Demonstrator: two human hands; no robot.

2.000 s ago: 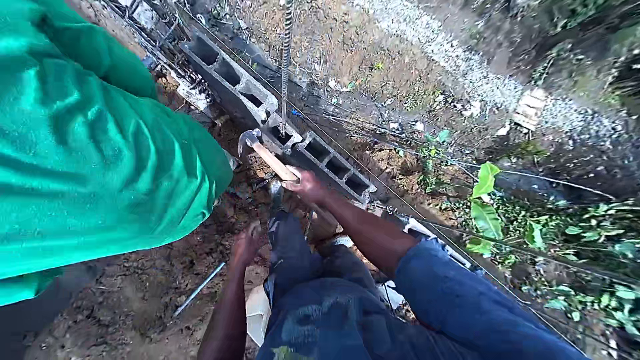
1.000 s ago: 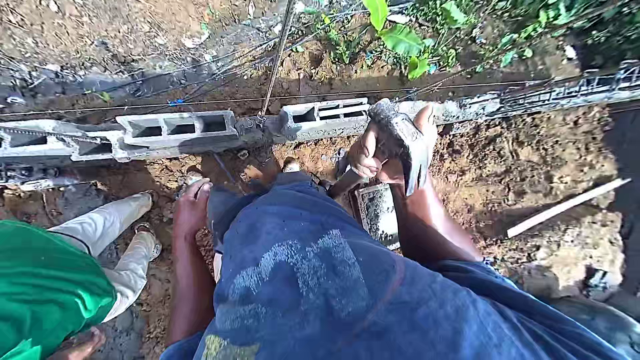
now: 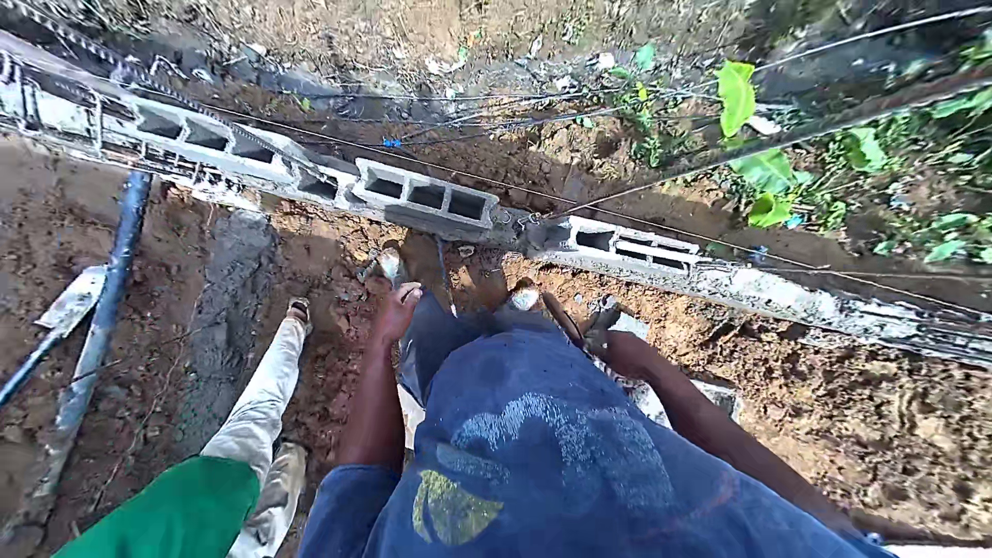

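My left hand (image 3: 399, 310) is low beside my left thigh, its fingers bent; no held thing shows, and how far the fingers close is unclear. On the other side, my right hand (image 3: 626, 353) is closed around a dark, dirty tool (image 3: 601, 319); blur hides its exact kind. Beyond my feet runs a low wall of hollow concrete blocks. One block (image 3: 426, 203), with its cavities facing up, stands left of a mortar-filled gap (image 3: 521, 232). Another block (image 3: 632, 246) is on the right of that gap. A taut string (image 3: 535, 190) runs along the wall's far side.
A person in a green shirt (image 3: 182, 508) and pale trousers stands at lower left. Farther left lie a shovel (image 3: 74, 298) and a long blue-grey pipe (image 3: 101, 333). A slanting bar or line (image 3: 775, 147) crosses above the wall at right. Uneven soil surrounds my feet.
My right hand is lower and farther from the wall than one second ago. Two seconds ago it held a wooden-handled hammer at the blocks. The view has turned widely.
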